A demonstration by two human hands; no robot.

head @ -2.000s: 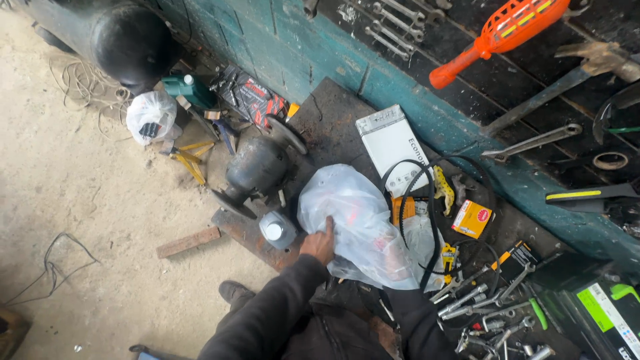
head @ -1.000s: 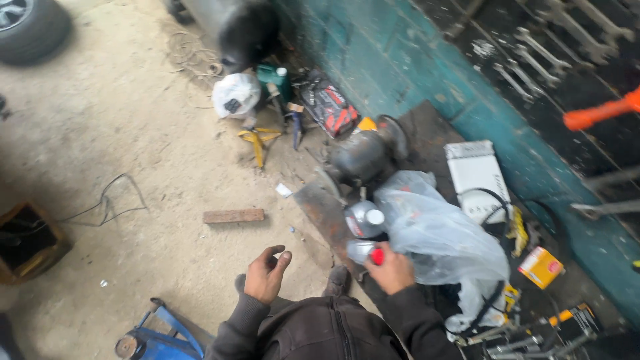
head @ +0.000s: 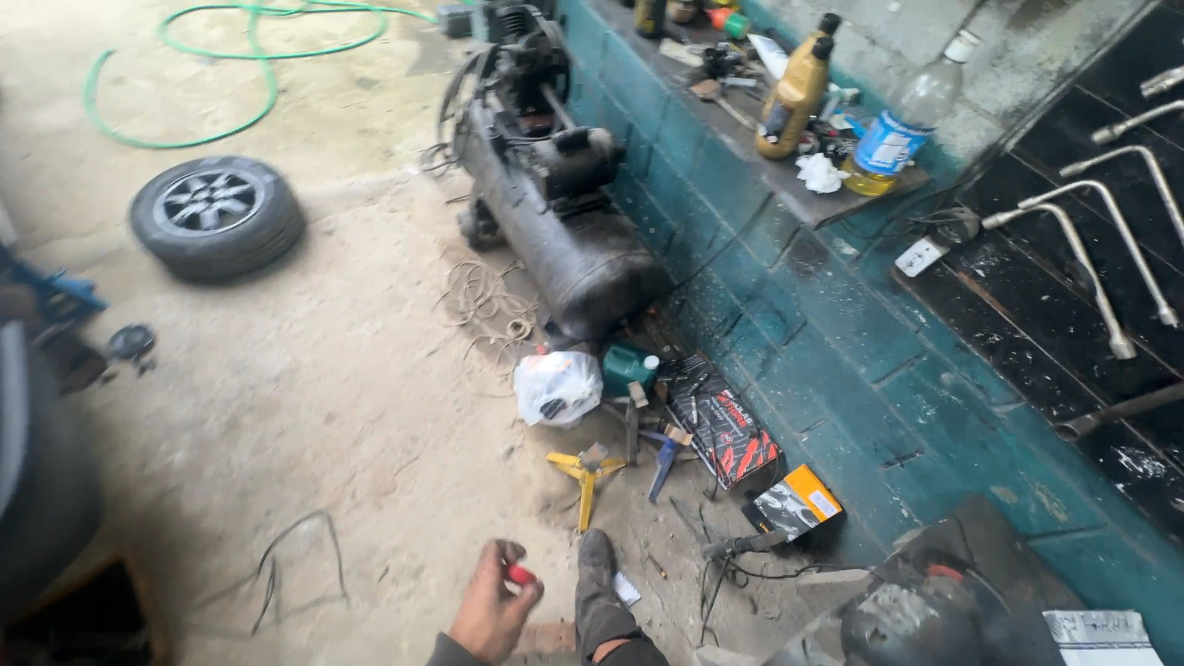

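Observation:
My left hand (head: 495, 597) is low in the view, left of my boot (head: 597, 553). Its thumb and fingers pinch a small red object (head: 521, 575) that looks like a cap. My right hand is out of view. Beyond the hand, a yellow metal stand (head: 585, 476) is on the floor, with a white plastic bag (head: 558, 388) and a green jug (head: 629, 370) farther off. At the lower right, the blurred bench grinder (head: 902, 620) is on the dark workbench.
An air compressor (head: 573, 250) lies along the teal wall (head: 814, 361). Boxes (head: 800, 504) and cables are on the floor right of my boot. A loose wheel (head: 217, 217) lies at the left. Bottles (head: 893, 139) stand on the wall ledge.
My right hand, on a red-capped bottle one second ago, has left the view. My left hand was bare then and now holds the small red object. The view has swung toward the compressor.

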